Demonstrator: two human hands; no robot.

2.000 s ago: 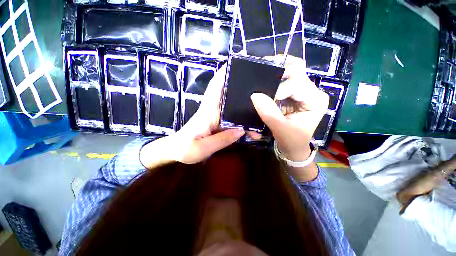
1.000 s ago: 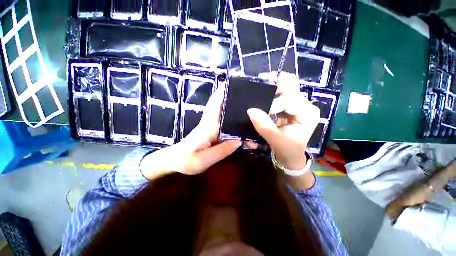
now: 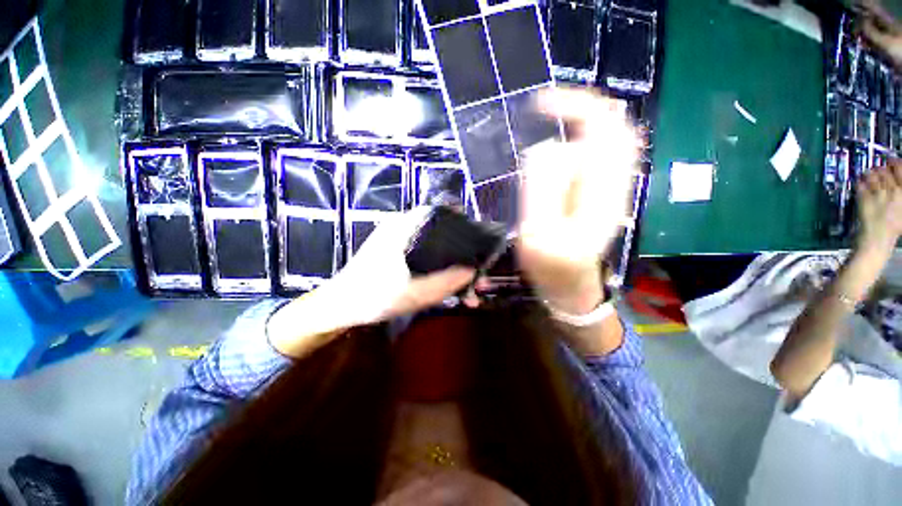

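My left hand [image 3: 381,277] holds a small black panel [image 3: 450,240], tilted, in front of my body. My right hand [image 3: 579,188] is raised just right of the panel, apart from it, overexposed and blurred, so its fingers cannot be made out clearly. A long adhesive sheet [image 3: 485,84] of dark rectangles with white lines lies slanted over the tray, its lower end behind my hands. The glossy black parts tray [image 3: 130,188] has rows of rectangular pockets with dark panels and shiny film in them.
An empty white grid sheet [image 3: 61,128] lies at the left on the green bench [image 3: 727,212]. Small white pieces lie at the right, including a square [image 3: 691,182]. Another tray and a person's arms [image 3: 826,316] are at far right. A blue stool [image 3: 59,311] stands lower left.
My right hand has let go of the panel and moved off it. The panel has tilted in my left hand. A second white piece now lies on the bench at right, and the other person's hands have moved up.
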